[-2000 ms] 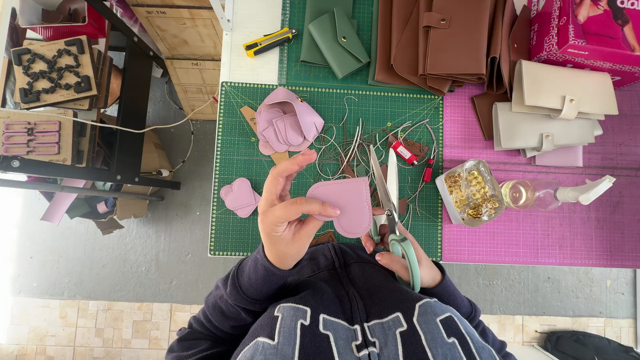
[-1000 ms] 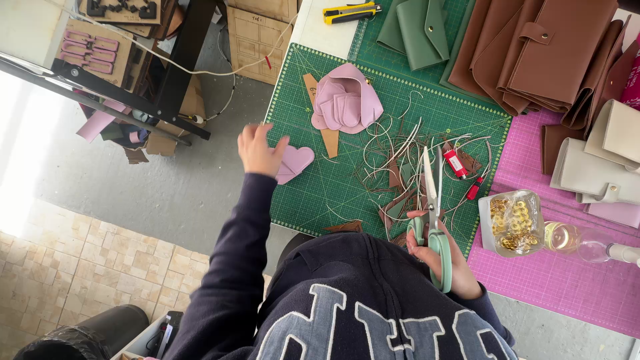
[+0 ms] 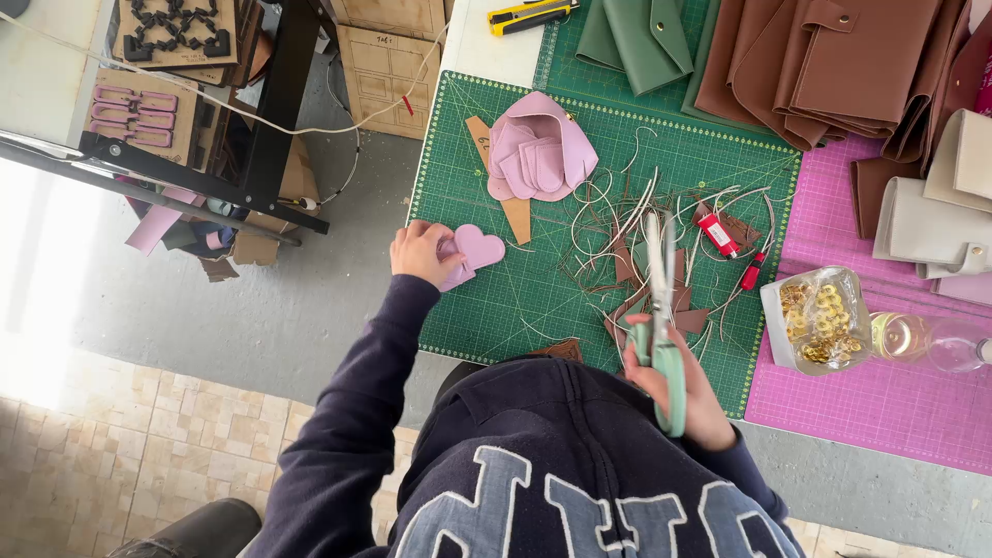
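Observation:
My left hand (image 3: 422, 252) touches pink leather heart-shaped pieces (image 3: 479, 246) at the left edge of the green cutting mat (image 3: 496, 325); its fingertips are on them, and whether they grip a piece is unclear. My right hand (image 3: 686, 387) holds scissors with mint-green handles (image 3: 668, 380), the blades pointing away from me over scraps. Beyond my left hand, an open pink leather pouch (image 3: 573, 139) holds several small pink pieces and lies on a brown strip marked with writing (image 3: 517, 221). Tangled pale threads and brown leather offcuts (image 3: 690, 319) lie around the scissor blades.
A yellow utility knife (image 3: 531, 15), green leather wallet (image 3: 639, 39) and brown leather pieces (image 3: 852, 77) lie at the back. A red-handled tool (image 3: 752, 271) is among threads. Right, a container of gold-coloured fittings (image 3: 825, 322) and a clear bottle (image 3: 945, 343) rest on a pink mat.
My left hand, which held up a pink heart-shaped piece near the scissors, has moved left to the pieces at the mat's edge. My right hand still holds the scissors. The view has shifted.

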